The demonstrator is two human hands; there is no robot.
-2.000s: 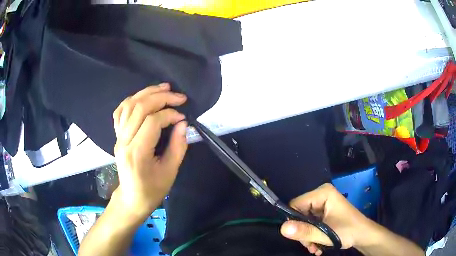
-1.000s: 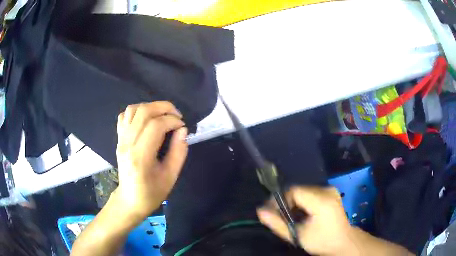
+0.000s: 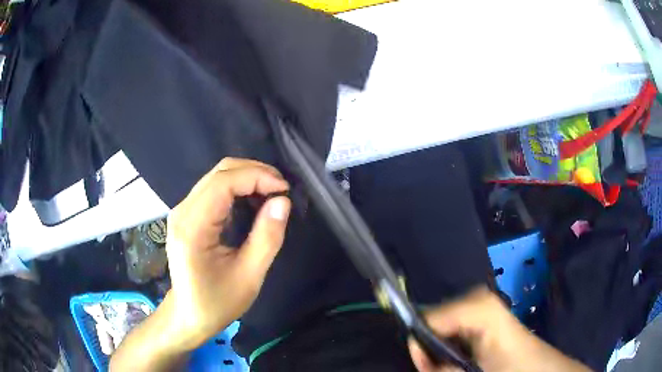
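Black garment fabric (image 3: 167, 94) lies over the left of the white table and hangs past its front edge. My left hand (image 3: 229, 232) pinches the edge of the fabric between thumb and forefinger, just in front of the table edge. My right hand (image 3: 479, 334) is blurred and partly cut off by the bottom edge; it holds black tailor's shears (image 3: 348, 229) by the handles. The shears point up and left, with their tips over the black fabric beyond my left fingertips. The blades look closed or nearly so, but blur hides this.
The white table (image 3: 501, 73) has a yellow strip (image 3: 348, 4) at the back. A shopping bag (image 3: 566, 156) with red handles is at the right. A blue basket (image 3: 83, 327) stands at lower left, blue perforated plastic (image 3: 519, 272) at lower right.
The shears swung off the cloth edge, then back up and left over the fabric. The fabric has shifted towards the front and right. My left hand still pinches it and has moved slightly right.
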